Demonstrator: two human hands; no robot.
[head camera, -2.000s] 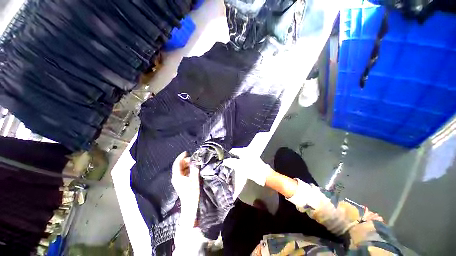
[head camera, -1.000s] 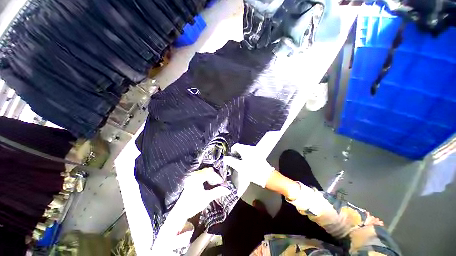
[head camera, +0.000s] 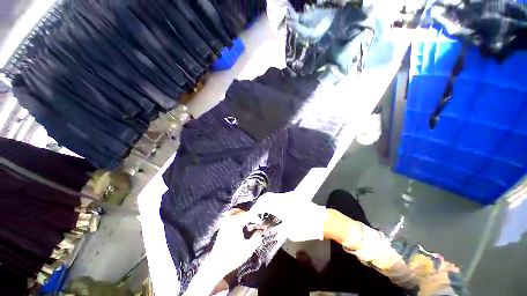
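Note:
A dark pinstriped garment (head camera: 214, 156) lies spread over the white table (head camera: 151, 231), with a plain black panel (head camera: 260, 107) bearing a small white ring at its far part. A ruched, paler band (head camera: 252, 188) lies just beyond my hands. My left hand (head camera: 231, 245) and my right hand (head camera: 292, 215) meet at the near edge, fingertips close together on bunched cloth. Both look white and overexposed, so finger detail is lost. Something small and dark shows between the fingertips; I cannot tell whether it is a tool or cloth.
Blue-grey denim-like garments (head camera: 329, 34) are piled at the table's far end. A large blue crate (head camera: 462, 121) stands to the right. Dark blue garments (head camera: 115, 75) and maroon garments (head camera: 40, 214) hang at the left. A small blue bin (head camera: 229, 55) is beyond the table.
My right hand has moved in to meet my left hand at the near bunched edge, and my left hand has moved lower. The scene sits slightly lower and further right in the view.

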